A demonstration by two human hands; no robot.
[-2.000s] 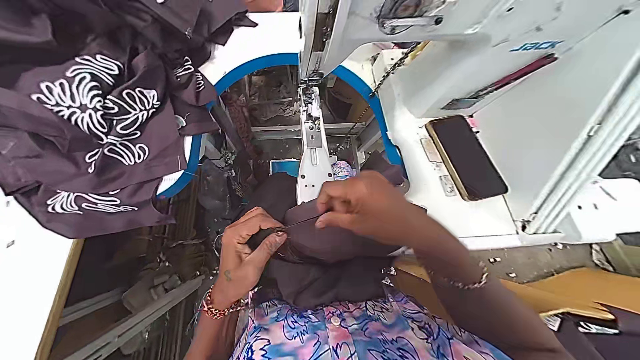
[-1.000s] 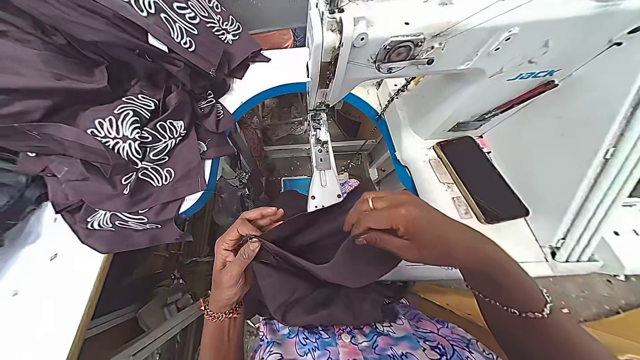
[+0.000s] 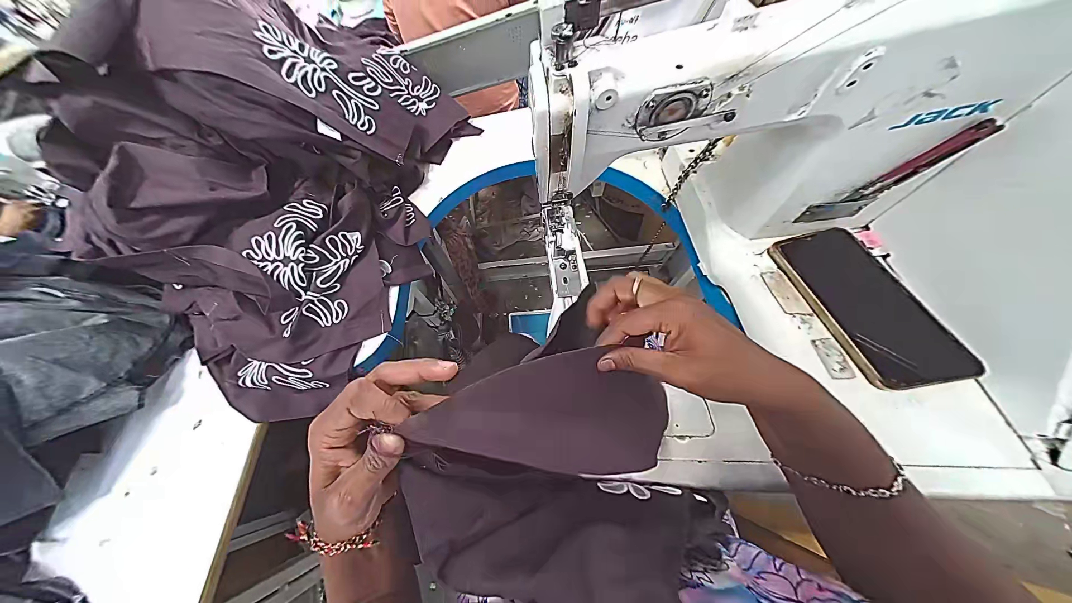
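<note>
Dark purple-brown fabric (image 3: pixel 544 419) is stretched between my two hands, in front of the sewing machine's narrow arm (image 3: pixel 565 260). My left hand (image 3: pixel 360 444) pinches one corner of it between thumb and finger, with the other fingers partly spread. Thumb and fingers of my right hand (image 3: pixel 670 335) grip the upper edge near the end of the machine arm. The lower part of the cloth hangs toward my lap and shows a bit of white embroidery. The fabric is clear of the needle area.
Dark garments with white embroidered leaf patterns (image 3: pixel 193 201) are heaped on the white table (image 3: pixel 159 477) at left, beside grey cloth (image 3: pixel 75 368). The white Jack sewing machine (image 3: pixel 796 92) stands behind a blue-edged opening (image 3: pixel 703 276). A smartphone (image 3: pixel 879 310) lies at right.
My hands were close together at a small piece of the cloth two seconds ago; now they are farther apart with the fabric spread between them. The view has shifted somewhat.
</note>
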